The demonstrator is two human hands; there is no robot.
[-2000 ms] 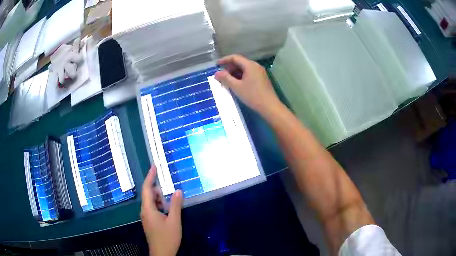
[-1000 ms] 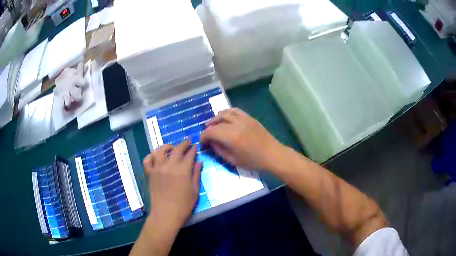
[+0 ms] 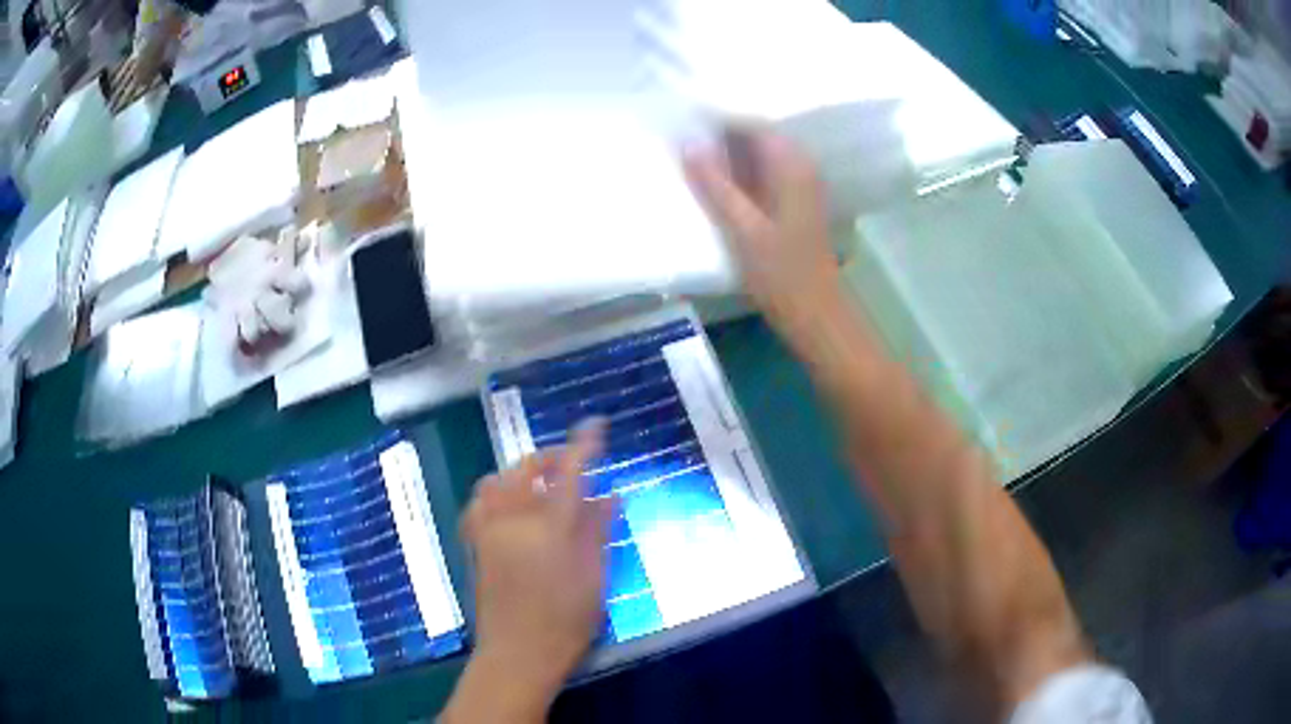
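Observation:
A blue solar cell sheet with pale cross lines and white side strips lies on a clear-edged panel at the bench's front edge. Glare covers its lower right. My left hand, blurred, is over its lower left part, fingers partly curled with one extended, nothing seen in it. My right hand, blurred, is beyond the panel at the right side of the white sheet stack. Its fingertips are at the top sheet's edge; whether they grip it cannot be told.
Two piles of cell sheets lie at left. Greenish translucent stacks stand at right. A cloudy white stack is behind my right hand. A black phone, crumpled gloves and a white box with red display are at back left.
My right hand has left the cell sheet and moved up to the white stack. My left hand stays over the sheet. The view has shifted, so the bench things appear further right and lower.

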